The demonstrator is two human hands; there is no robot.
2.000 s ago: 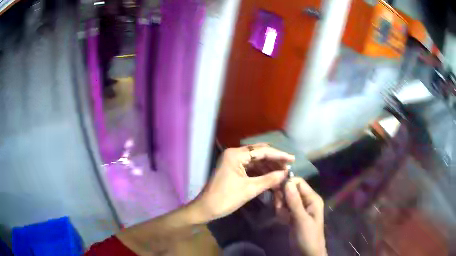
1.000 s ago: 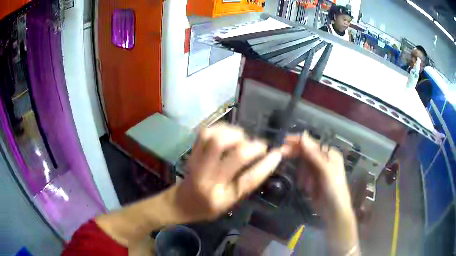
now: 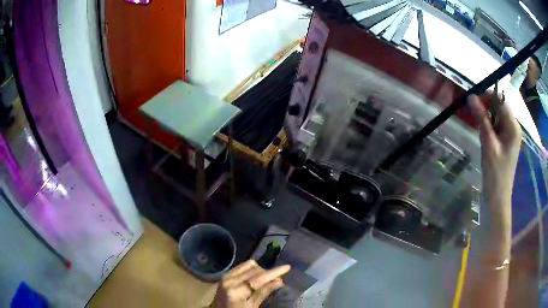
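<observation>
A long black strap (image 3: 441, 123) runs diagonally from the upper right edge down to the front of the dark red machine (image 3: 360, 36). My right hand (image 3: 502, 132) is raised at the right and holds the strap between thumb and fingers; a small slim thing shows at the fingertips, too blurred to tell. My left hand (image 3: 252, 286) is low at the bottom edge, partly cut off, empty, with a finger extended. Black roller trays (image 3: 405, 231) sit at the machine's front, below a clear guard (image 3: 390, 90). The strap's lower end is hard to make out.
A grey-green stool (image 3: 189, 111) stands left, beside a bundle of black straps (image 3: 267, 105). A grey bucket (image 3: 207, 249) is on the floor near my left hand. More straps (image 3: 390, 21) lie on the machine top. A person (image 3: 532, 75) is partly visible at the right edge.
My hands have moved apart. My right hand has gone up and right with the strap; my left hand has dropped to the bottom edge. The view has tilted down towards the trays.
</observation>
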